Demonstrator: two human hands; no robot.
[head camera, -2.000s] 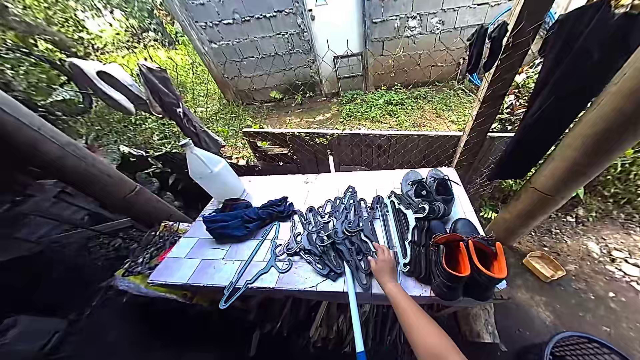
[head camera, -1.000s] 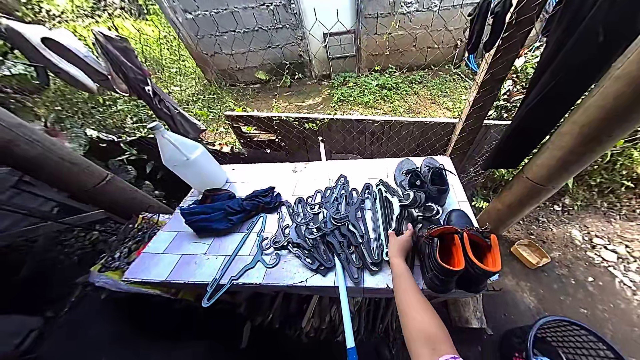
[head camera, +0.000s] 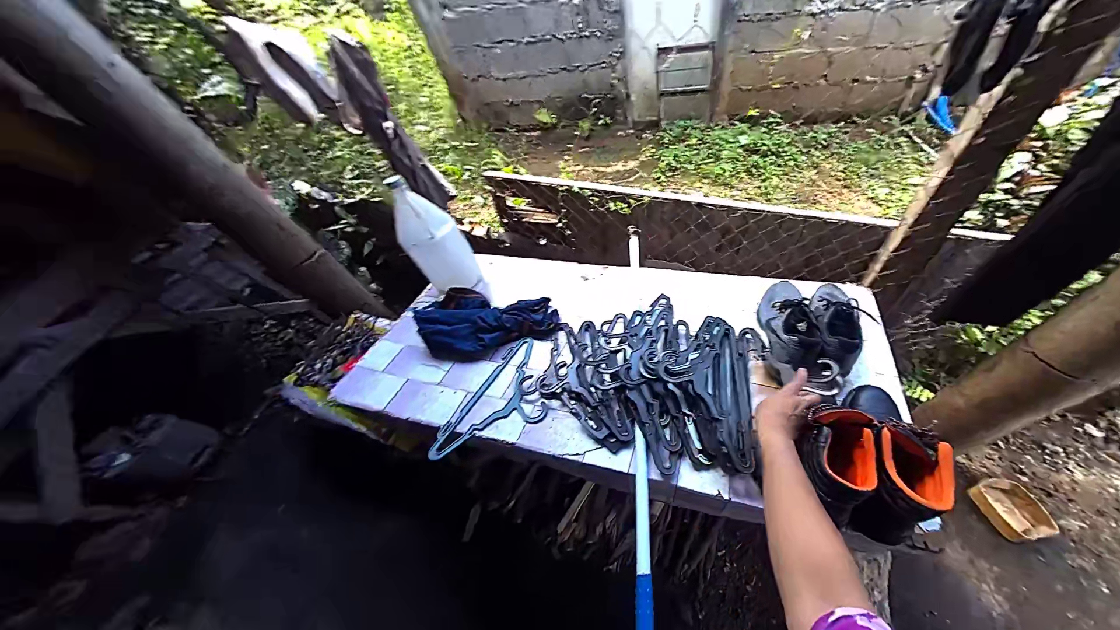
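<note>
My right hand (head camera: 785, 411) is over the right part of the tiled table, between a pile of dark plastic clothes hangers (head camera: 656, 376) and black boots with orange lining (head camera: 875, 464). Curved hanger hooks (head camera: 822, 374) show just past its fingers, below a pair of grey lace-up shoes (head camera: 809, 324); whether the fingers grip them is unclear. To the pile's left, a single light blue-grey hanger (head camera: 490, 402) lies below a dark blue cloth (head camera: 486, 326). A pole with a blue grip (head camera: 643, 525) runs out from under the pile over the near edge. My left hand is out of view.
A large white plastic bottle (head camera: 435, 236) stands at the back left of the tiled table (head camera: 420, 401). Wooden posts (head camera: 1032, 376) flank the table, and a wire fence (head camera: 744, 236) runs behind it. Garments hang at both sides. A yellowish tray (head camera: 1013, 509) lies on the ground at right.
My right hand has moved right, from the right part of the hanger pile to beside the boots. Some hangers near the shoes now lie closer to the pile.
</note>
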